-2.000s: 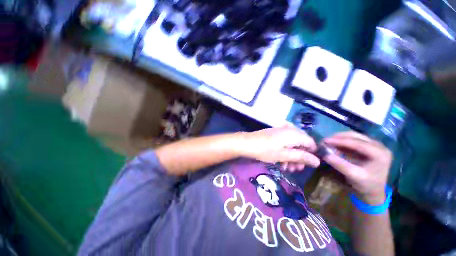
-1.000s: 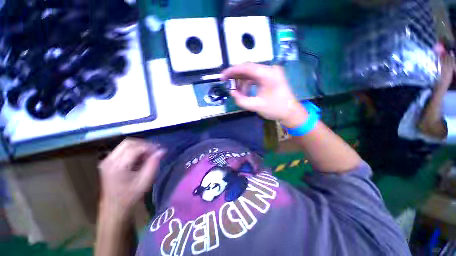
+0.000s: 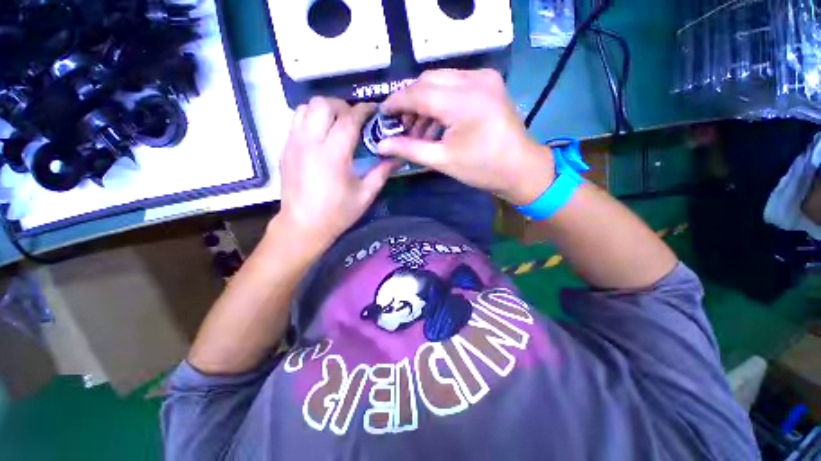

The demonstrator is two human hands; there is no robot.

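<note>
A small round black housing (image 3: pixel 380 135) with a pale, shiny inside is held between both hands at the bench edge, in front of the fixture. My left hand (image 3: pixel 326 167) grips its left side with bent fingers. My right hand (image 3: pixel 459 131), with a blue wristband, has its thumb and fingertips on the right side of the housing. My fingers hide part of it. The assembly fixture (image 3: pixel 345 65) has two white blocks with round holes on a black base with white lettering, just beyond my hands.
A big heap of black housings (image 3: pixel 99 108) lies on a white board (image 3: pixel 202 176) with a dark rim at left. Clear blister trays (image 3: pixel 752 54) stand at far right. Dark cords (image 3: pixel 576 63) cross the green mat. Floor cartons (image 3: pixel 126 306) are below left. Another person's sleeve (image 3: pixel 794 203) shows at the right edge.
My left hand has risen from below the bench edge to the housing beside my right hand. The view has levelled since the oldest frame. The housing is now held between both hands.
</note>
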